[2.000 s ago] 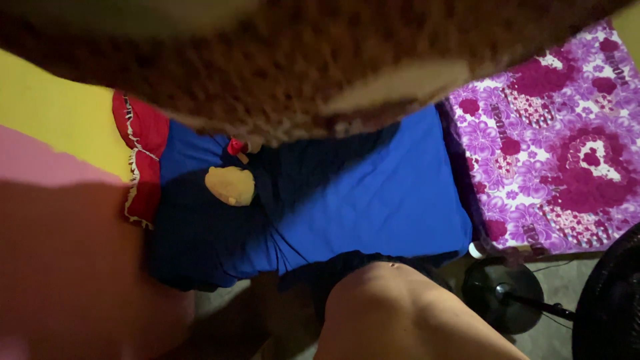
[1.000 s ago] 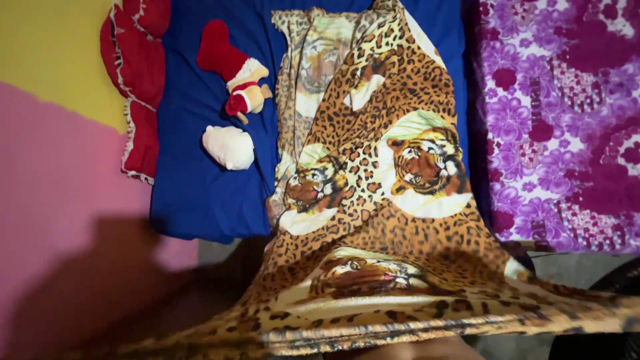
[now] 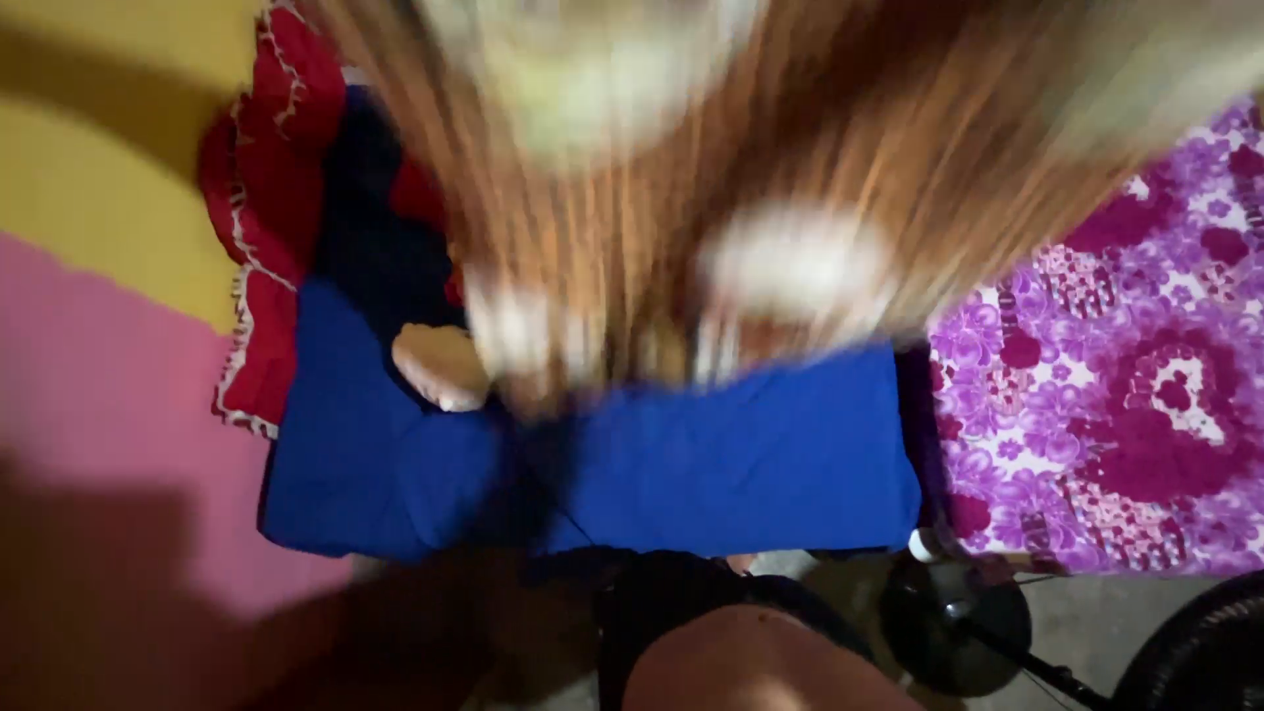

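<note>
A leopard-print blanket with pale patches (image 3: 632, 197), blurred by motion, hangs across the upper middle above the blue sheet (image 3: 731, 464). Its lower end bunches near the sheet. Just left of that end lies a pale rounded stuffed item (image 3: 442, 365). Red fabric with white trim (image 3: 269, 197) lies at the left end of the sheet. Neither my left hand nor my right hand shows in the head view; the upper part of the blanket runs out of the frame.
A mattress with a purple floral cover (image 3: 1086, 425) stands at the right. Below it are a round dark fan base (image 3: 953, 622) and part of a black fan (image 3: 1205, 652). A pink and yellow wall (image 3: 99, 326) borders the left side. My bare knee (image 3: 750, 642) is at the bottom.
The blanket, spread low over the sheet and reaching the bottom of the view one second ago, is now up in the air. The front of the blue sheet shows again.
</note>
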